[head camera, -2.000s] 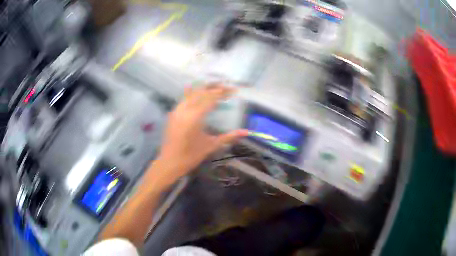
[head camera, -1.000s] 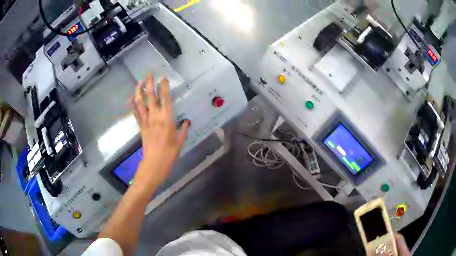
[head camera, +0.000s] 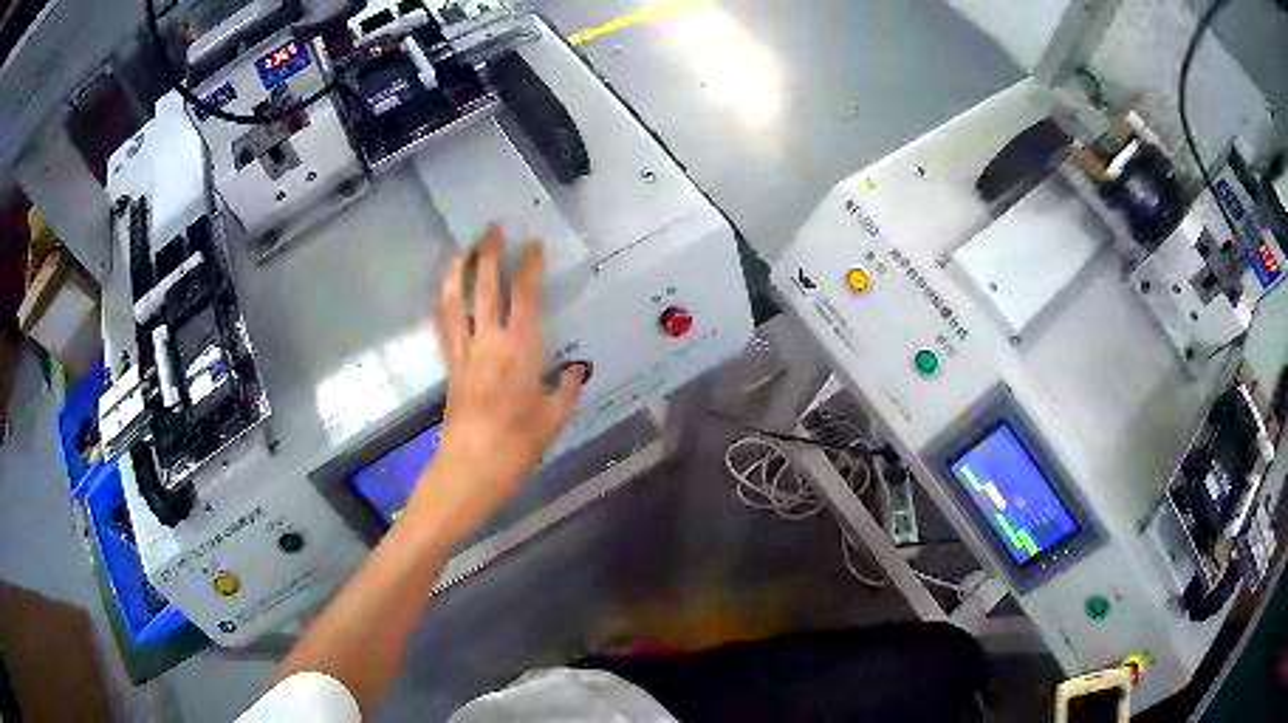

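My left hand (head camera: pixel 495 367) is over the front of the left grey-white machine (head camera: pixel 353 311). Its fingers are spread and hold nothing. The thumb tip is at a dark round button on the sloped front, and the wrist covers part of a blue touchscreen (head camera: pixel 400 473). A gold keypad phone (head camera: pixel 1093 702) shows only its top end at the bottom right edge, near the right machine (head camera: pixel 975 339). My right hand is not visible; it is cut off by the picture's edge.
The machines carry black fixtures (head camera: pixel 198 367) and heads. A red button (head camera: pixel 677 322) is right of my left hand. Coiled white cables (head camera: pixel 770 473) hang between the machines. Blue bins (head camera: pixel 127 544) stand left. A red and yellow emergency stop (head camera: pixel 1134 667) is beside the phone.
The view has swung from the right machine to both machines. Since the last frame, the phone has sunk towards the bottom edge and my right fingers have left the picture. My left thumb stays at the button.
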